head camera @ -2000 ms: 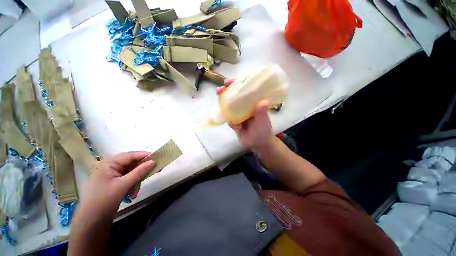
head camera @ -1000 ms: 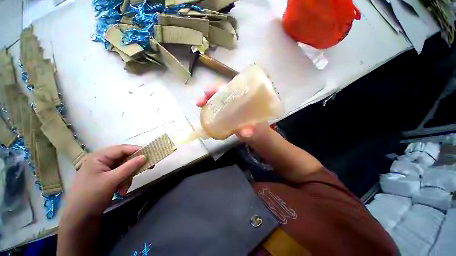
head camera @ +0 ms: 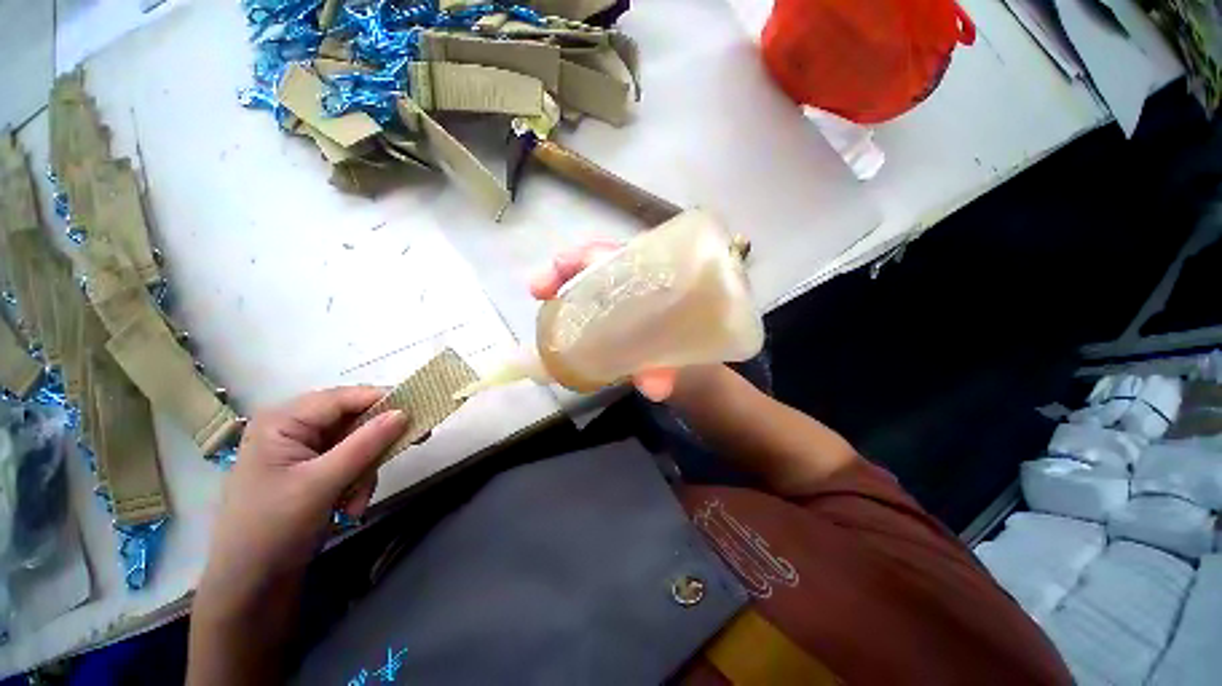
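My left hand (head camera: 302, 462) holds a tan strap tab (head camera: 432, 397) between thumb and fingers, ribbed face up. A bit of blue wrapping shows under the hand. My right hand (head camera: 659, 381) is wrapped around the cream-amber glue bottle (head camera: 650, 302), mostly hidden behind it; fingertips show on both sides. The bottle is tilted left and its pale nozzle tip is at the right end of the tab, seemingly touching it. The tab pile (head camera: 483, 89) with blue-wrapped ends lies at the top centre. Glued tab rows (head camera: 114, 322) lie at the left.
A hammer (head camera: 596, 177) with a wooden handle lies between pile and bottle. A red plastic bag (head camera: 864, 54) sits at the upper right. A clear plastic bag (head camera: 34, 483) is at the left edge. White bundles (head camera: 1119, 576) are below the table at right. The table's front edge runs beside my apron.
The bottle has come down and its nozzle has moved left onto the tab's end. The left hand still holds the tab. The whole view has shifted, so the pile appears higher.
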